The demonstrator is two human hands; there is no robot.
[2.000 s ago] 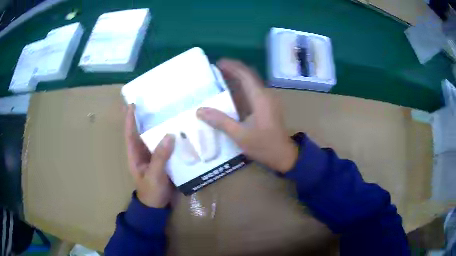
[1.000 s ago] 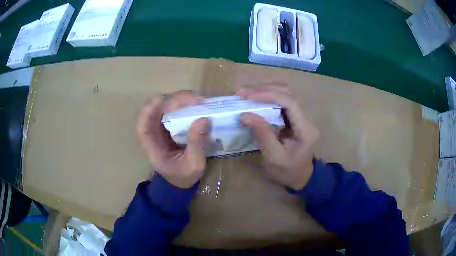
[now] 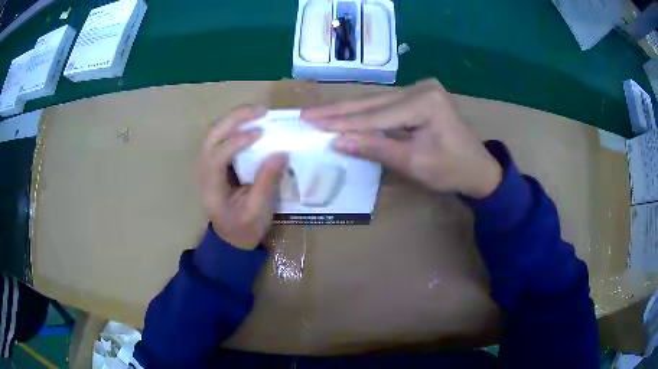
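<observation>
A white retail box with two pale rounded devices printed over a black bottom band is held above the brown cardboard sheet, its front facing up. My left hand grips its left side, thumb on the front. My right hand lies with its fingers and thumb on the box's far edge, slightly blurred. The far end looks closed, though the fingers partly cover it. A white inner tray with pale devices and a black charging cable lies on the green belt beyond.
Several closed white boxes lie on the belt at far left. White boxes with text stand at the right edge. A person's dark striped sleeve or leg shows at lower left, near a white crumpled bag.
The box has gone from an open flap, to its end facing me, to front up with the far end folded. My right hand has moved onto the far edge. Belt items have shifted left.
</observation>
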